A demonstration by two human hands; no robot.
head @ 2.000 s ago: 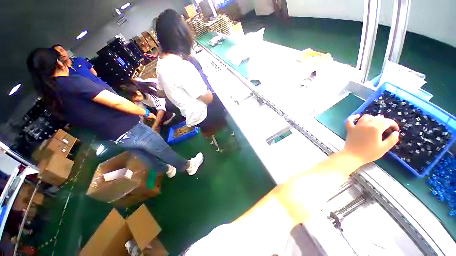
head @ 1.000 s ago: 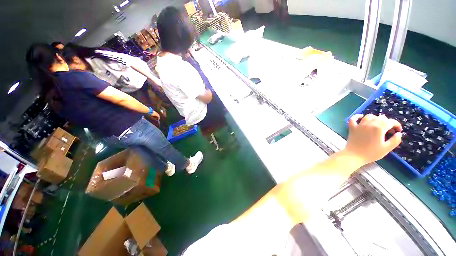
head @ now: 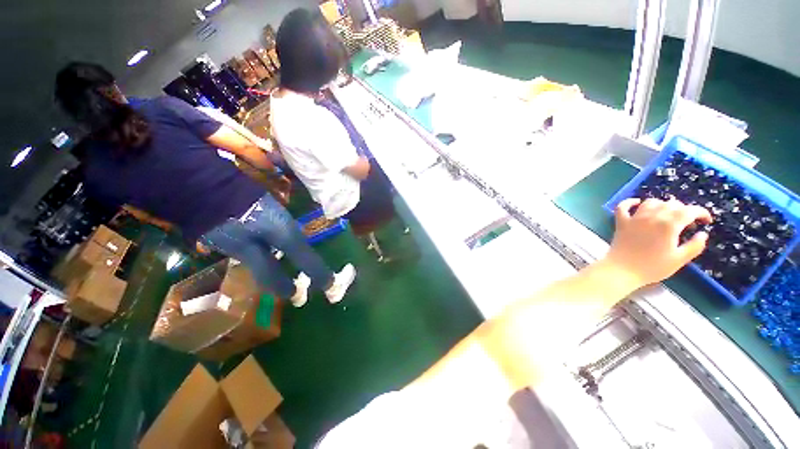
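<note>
My left hand [head: 658,237], bare, reaches in from the lower middle and rests over the near left edge of a blue parts bin [head: 753,172]. Its fingers are curled, with thumb and index close together. Dark colour shows between them, but I cannot tell if it is a held part or the heap behind. Small black parts [head: 732,219] with silvery glints fill the bin. Small bright blue parts [head: 781,311] lie heaped beside the bin at the right edge, cut off by the frame. My right hand is out of the picture.
A conveyor rail [head: 526,224] runs diagonally beside the bin, under my forearm. A green mat [head: 596,197] lies under the bin. Metal posts [head: 647,70] stand behind. A person in white [head: 311,149] and one in dark blue [head: 180,167] stand left, near open cartons [head: 206,307].
My left hand stays at the bin with almost no movement. The person in dark blue has shifted right and turned away; other people behind are now mostly hidden.
</note>
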